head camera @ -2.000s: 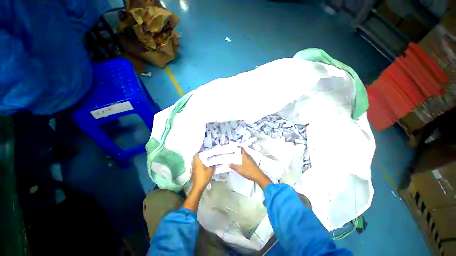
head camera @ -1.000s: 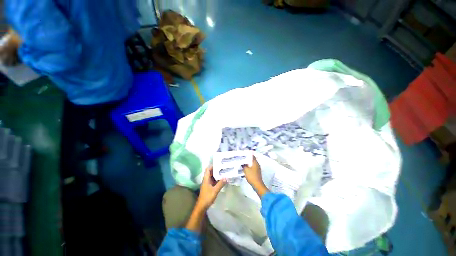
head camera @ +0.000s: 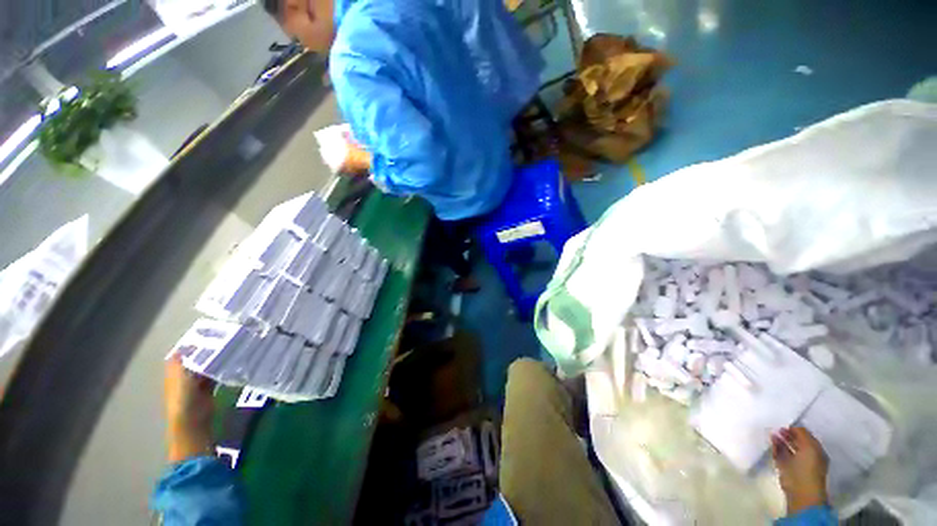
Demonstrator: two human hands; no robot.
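Observation:
A stepped stack of white cleared inserts (head camera: pixel 298 298) stands on the green bench at left. My left hand (head camera: pixel 189 406) is at its near left end, fingers at the edge of a windowed insert (head camera: pixel 211 341) lying on the stack's lowest step. My right hand (head camera: pixel 800 467) is over the open white bulk bag (head camera: pixel 791 195), its fingertips touching plain white insert blanks (head camera: pixel 755 396); whether they grip one is unclear. The blanks lie on a heap of small whitish waste cut-outs (head camera: pixel 709 308) and crumpled clear film (head camera: pixel 658 442).
A coworker in a blue smock (head camera: pixel 421 103) stands at the bench's far end, a white piece in hand. A blue stool (head camera: pixel 534 221) and crumpled brown paper (head camera: pixel 616 98) are beyond my knee. A curved dark-edged partition (head camera: pixel 92 241) runs along the left. Windowed inserts (head camera: pixel 452 467) lie low beside the bench.
The view has swung left to the bench. My left hand has moved from over the bag to the stack. My right hand has left the windowed insert and is now at the plain blanks.

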